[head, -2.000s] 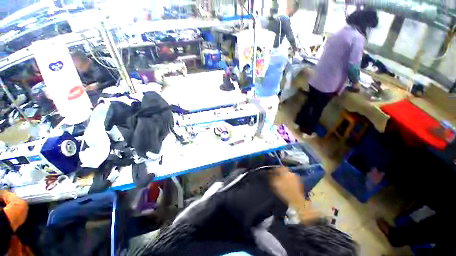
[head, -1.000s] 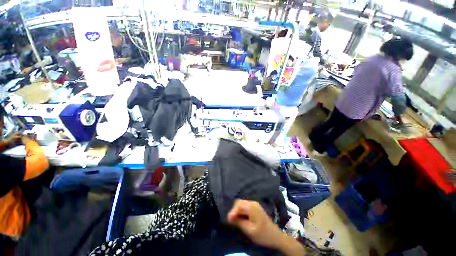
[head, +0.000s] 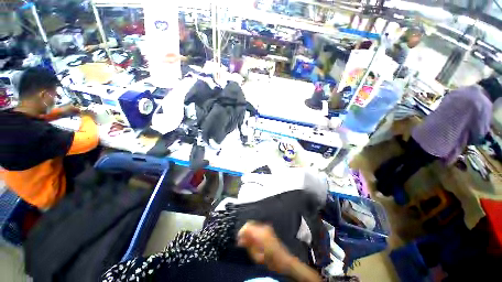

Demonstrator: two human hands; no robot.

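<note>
A dark grey garment piece (head: 275, 212) with a white panel (head: 275, 184) is spread over my lap, reaching up to the table's front edge. My right hand (head: 258, 242) is over the lower part of the dark cloth; it is blurred, with fingers partly curled, and I cannot tell whether it grips the cloth. My left sleeve, black with white dots (head: 198, 239), runs up to the cloth's left side; my left hand does not show.
Behind are a white sewing machine (head: 297, 140), small rolls (head: 286, 150) and a dark and white garment heap (head: 220, 110). Blue crates stand left (head: 132, 161) and right (head: 358, 238). A person in black and orange (head: 38, 148) sits left; another in purple (head: 451, 126) bends at right.
The view has swung left, showing more of the seated person. The garment piece, raised and folded earlier, now lies lower with more white panel showing. My right hand stays over the dark cloth.
</note>
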